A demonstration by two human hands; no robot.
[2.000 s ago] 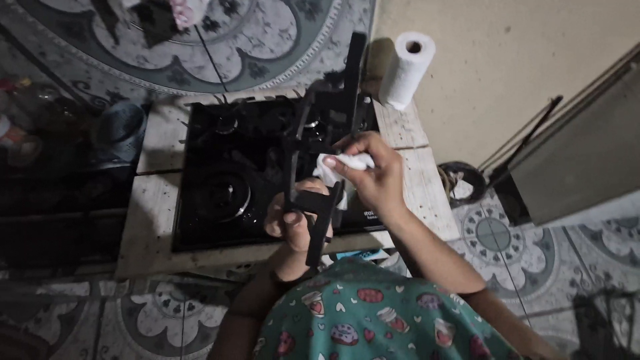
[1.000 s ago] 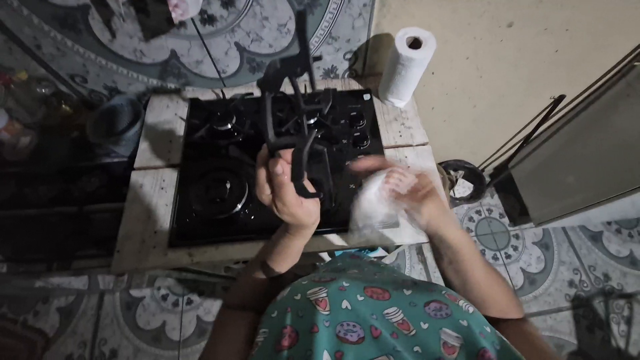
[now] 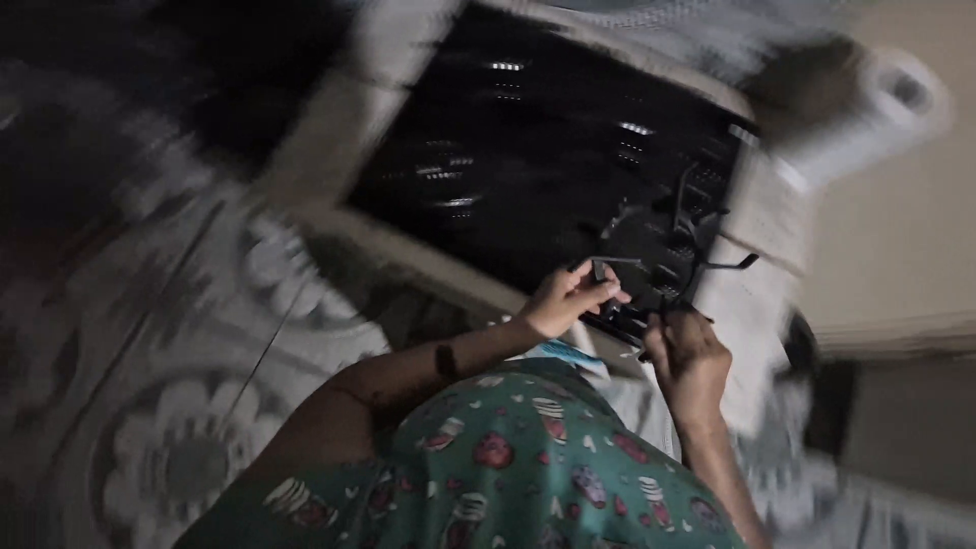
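Note:
A black pan support grate (image 3: 682,263) is held low over the right front part of the black gas cooktop (image 3: 526,168). My left hand (image 3: 576,297) grips its left side, thumb and fingers round a bar. At its near right corner my right hand (image 3: 690,351) is closed on another bar. Motion blurs the cooktop, so its burners and knobs are hard to make out. No white paper shows in either hand; whether a piece is hidden in the right palm, I cannot tell.
A paper towel roll (image 3: 877,122) stands at the upper right, on the pale wooden counter (image 3: 751,305) around the cooktop. The patterned tile floor (image 3: 191,450) lies at the left. A beige wall (image 3: 915,244) rises at the right.
The grate, earlier held upright over the cooktop's middle, is now lower and at its right front. My right hand, which had white paper in it, now grips the grate. The view has turned strongly.

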